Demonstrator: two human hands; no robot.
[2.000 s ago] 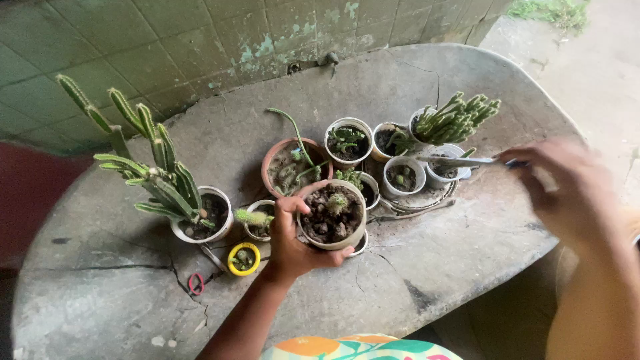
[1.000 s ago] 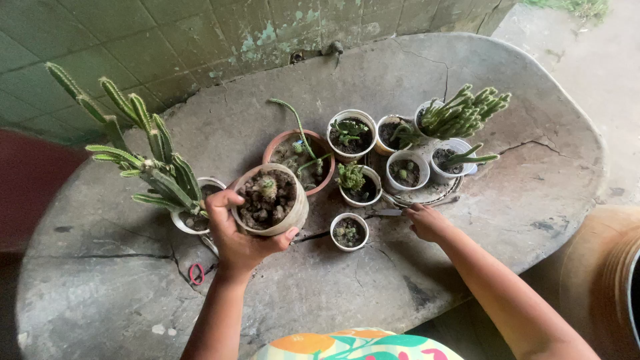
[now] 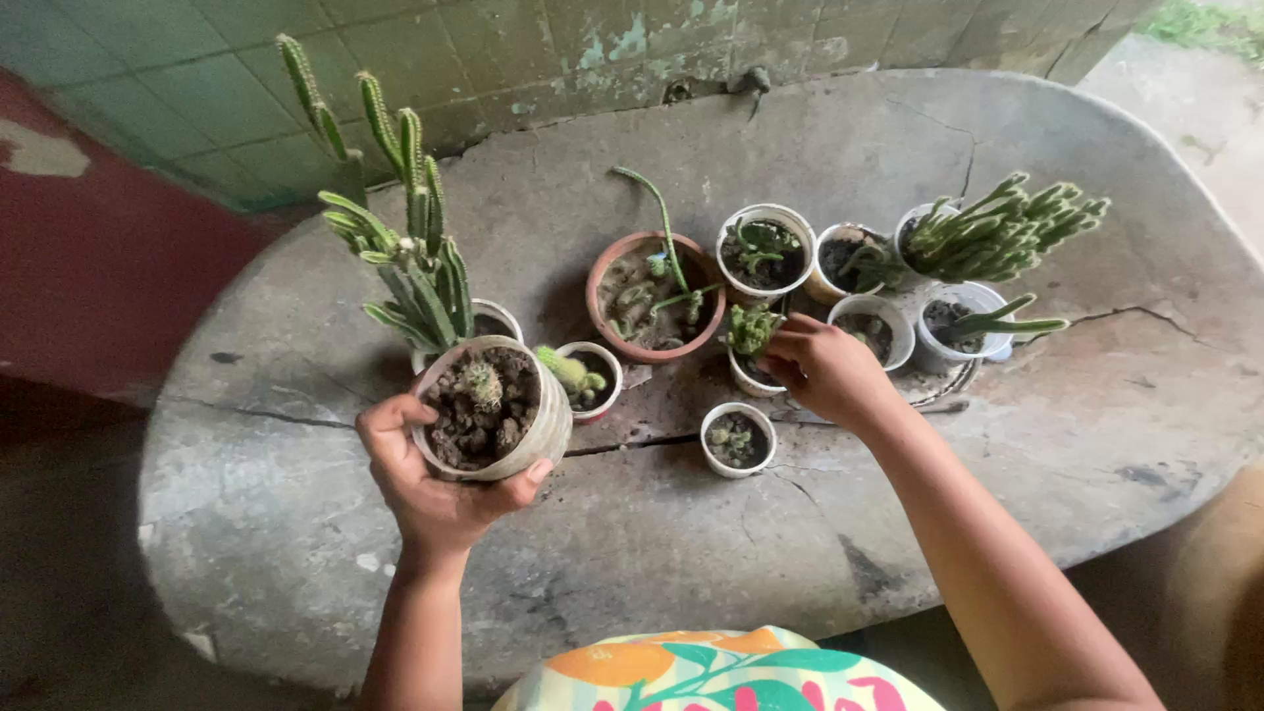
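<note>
Tilted in my left hand (image 3: 434,464) is a whitish pot (image 3: 543,420) of lumpy soil with a small round cactus (image 3: 482,387). My right hand (image 3: 825,365) is at a small white pot (image 3: 755,380) holding a clumpy green cactus (image 3: 750,329); its fingertips are at the pot's right side and partly hidden, so whether they grip it I cannot tell. A terracotta pot (image 3: 604,316) with a long trailing stem stands just behind and left of that. Nearer me is a small white pot (image 3: 736,472) with a little plant.
A tall columnar cactus (image 3: 425,267) rises behind my left hand, beside a pot with a fuzzy cactus (image 3: 563,370). Several potted cacti, one a dense cluster (image 3: 997,232), stand at right. A knife-like tool (image 3: 933,408) lies on the cracked concrete table (image 3: 632,563). A tiled wall (image 3: 523,59) borders it behind.
My left hand has carried the whitish pot leftward. My right hand came down from the far right, was at the flat tool one second ago, and is now at the clumpy cactus's pot.
</note>
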